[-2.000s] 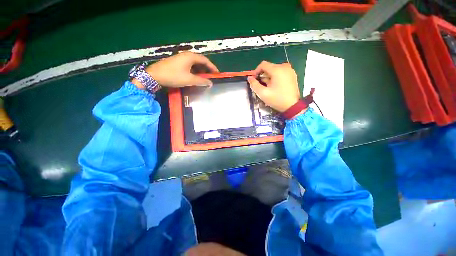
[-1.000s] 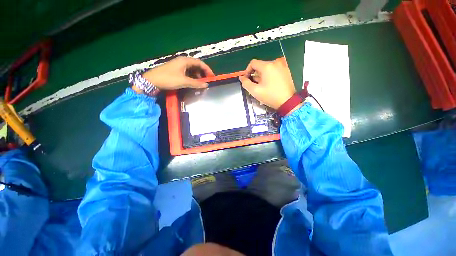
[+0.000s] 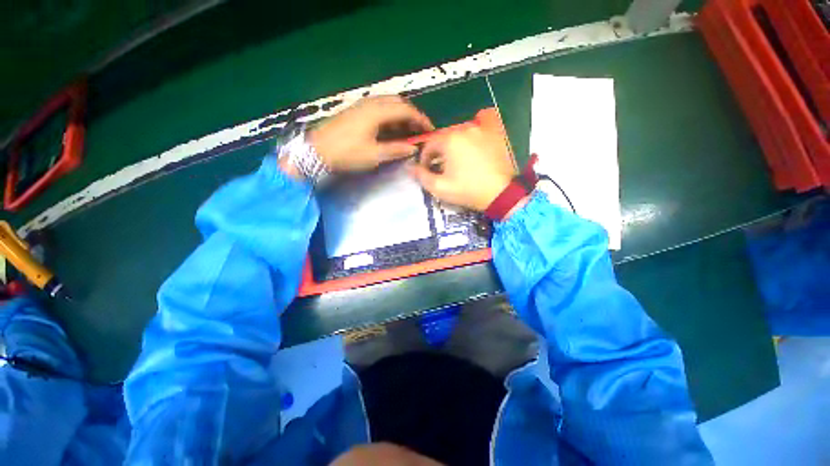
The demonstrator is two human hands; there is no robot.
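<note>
An open tablet unit (image 3: 391, 252) lies in an orange-red frame (image 3: 400, 272) on the dark green bench. A large silver-grey battery (image 3: 375, 214) fills much of it, with white labels along its near black edge. My left hand (image 3: 369, 136) is over the tablet's far edge, blurred, its fingertips close to my right hand. My right hand (image 3: 464, 168) is over the tablet's far right part, fingers bent together with thumb and forefinger meeting. Whether either hand pinches a small part cannot be seen.
A white sheet (image 3: 574, 146) lies right of the frame. Stacked orange-red trays (image 3: 760, 100) stand at the far right. Another framed tablet (image 3: 45, 150) is on the green belt at left, beyond the chipped white rail (image 3: 227, 157). A yellow tool (image 3: 25, 258) and another person's blue sleeve (image 3: 41, 341) are at left.
My left hand has moved right along the tablet's far edge, up to my right hand. My right hand stays over the same part of the tablet. The whole view has shifted slightly.
</note>
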